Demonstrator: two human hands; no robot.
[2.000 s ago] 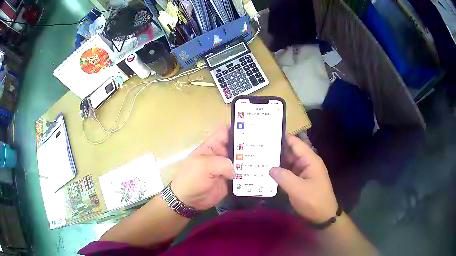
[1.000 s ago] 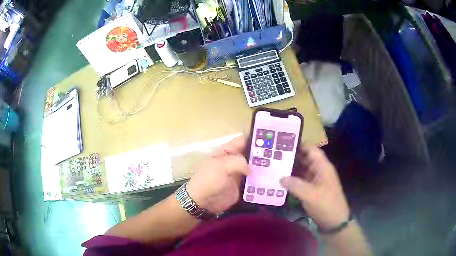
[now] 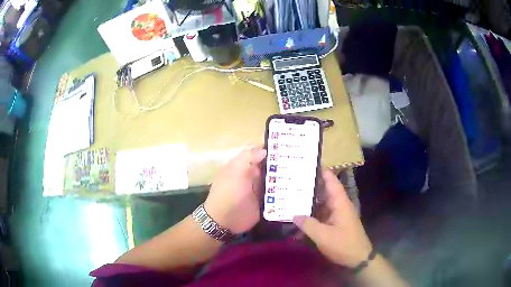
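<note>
A smartphone [image 3: 291, 171] with a dark edge shows a bright list on its screen, held upright over the desk's front edge. My left hand [image 3: 238, 190] holds its left side, with a metal watch on the wrist. My right hand [image 3: 333, 224] holds its right side, the thumb at the lower edge of the screen. Both hands are bare; the fingers behind the phone are hidden. A silver-grey calculator [image 3: 303, 88] lies on the desk just beyond the phone. A small dark object [image 3: 327, 123] shows beside the phone's top right corner.
The tan desk [image 3: 185, 120] holds a clipboard [image 3: 78, 115], a floral sheet [image 3: 151, 169], a looped white cable [image 3: 147, 107], a pencil [image 3: 259, 84], a white calendar [image 3: 120, 35] and a blue organizer [image 3: 286, 44]. Right of the desk is a container [image 3: 442, 112] with white and dark cloth.
The phone's screen has gone from a list to a pinkish icon panel and back to a list. The right thumb has moved to the screen's lower edge. The view has shifted.
</note>
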